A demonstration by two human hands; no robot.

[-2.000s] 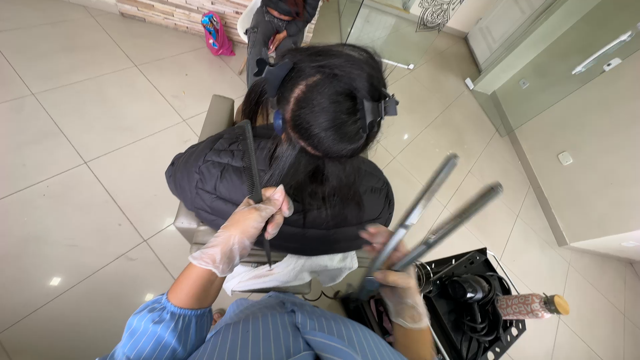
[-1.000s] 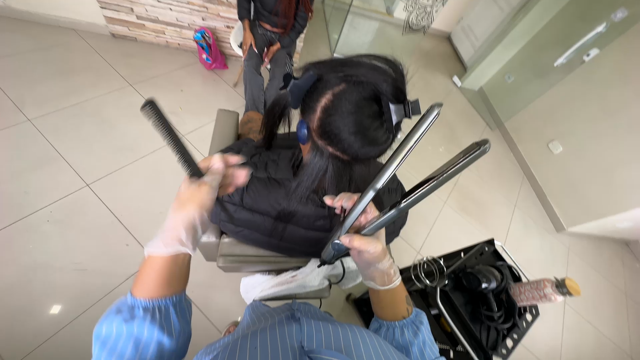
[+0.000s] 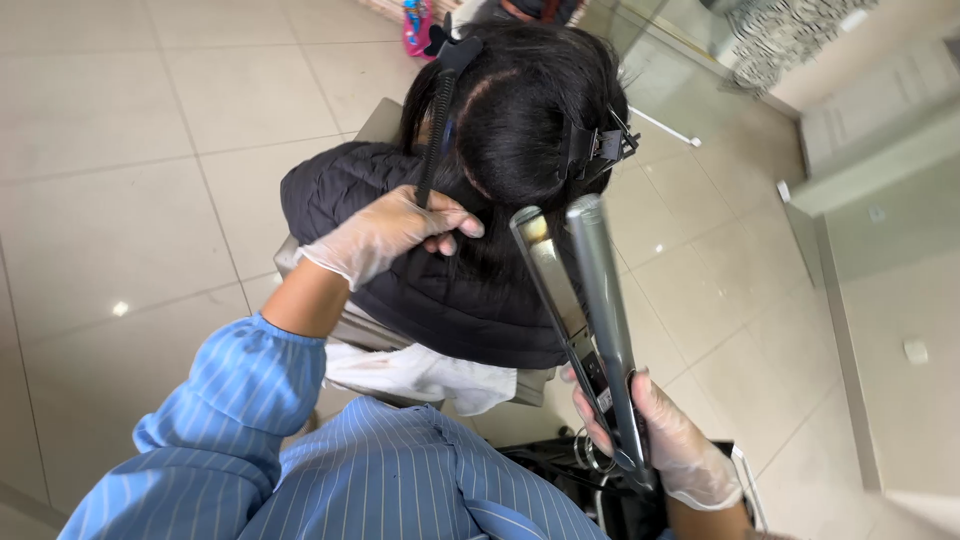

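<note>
My left hand, in a clear glove, holds a black fine-toothed comb that points up beside the seated person's head. Its fingertips are at the dark hair behind the head; whether they pinch a strand I cannot tell. In my gloved right hand is a hair straightener, its two plates apart and their tips just below the head. The long black hair is parted, with a black clip at the right and another clip at the upper left. A black padded jacket covers the person's back.
A white towel hangs at the back of the grey chair. Below my right hand stands a black trolley with cables. Glass panels are at the right, a pink bag lies at the top, and part of another person shows there.
My left hand has brought the comb from the left over to the person's hair. My right hand with the straightener is lower relative to the head, and the view has come closer.
</note>
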